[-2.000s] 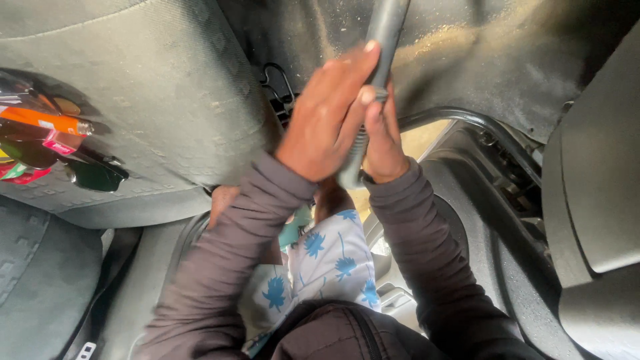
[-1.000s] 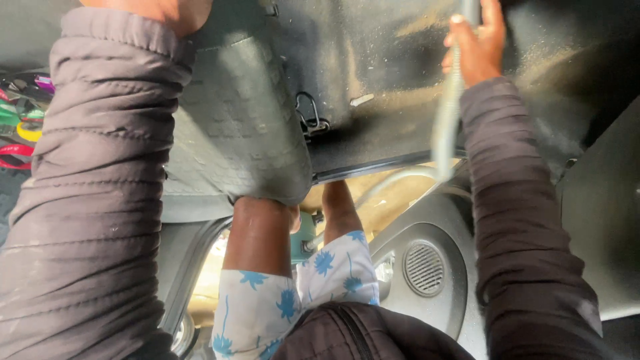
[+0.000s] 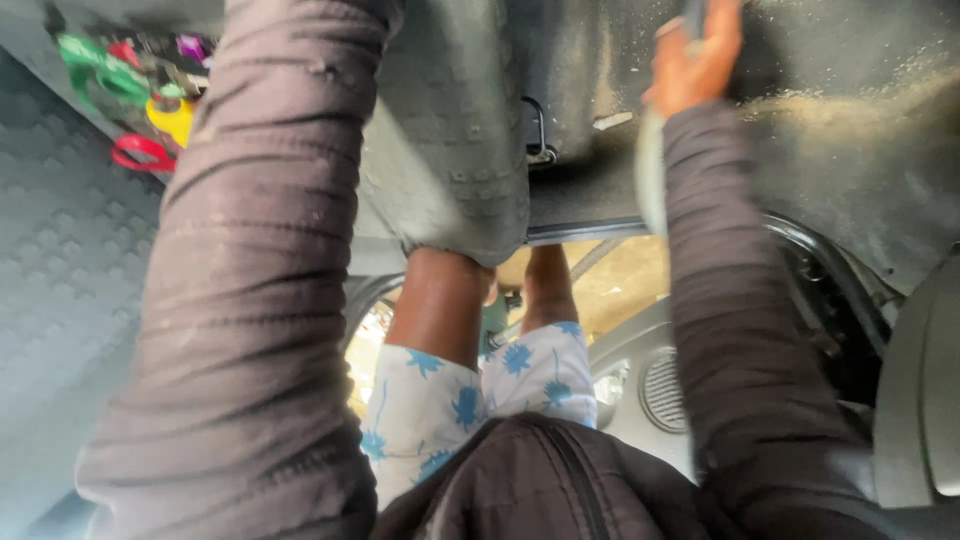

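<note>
My right hand (image 3: 694, 71), at the top right, is closed around a grey vacuum hose (image 3: 651, 169), whose dark end shows above my fingers. The lower part of the hose runs down behind my sleeve. Beneath this hand lies the car's dusty carpeted floor (image 3: 840, 142), with pale crumbs and sand on it. My left hand is out of the picture past the top edge; only its sleeved arm reaches up over the car seat (image 3: 450, 135). What the left hand touches is hidden.
Several scissors with coloured handles (image 3: 172, 120) lie at the upper left. A metal hook (image 3: 541, 142) sticks out beside the seat, near a pale scrap (image 3: 613, 121) on the carpet. The door sill (image 3: 585, 229) crosses above my legs. A door panel with a round speaker (image 3: 664, 391) stands at the lower right.
Two seconds ago both hands were together at the hose. They have since moved apart: the right keeps the hose, while the left has reached up and out of view.
</note>
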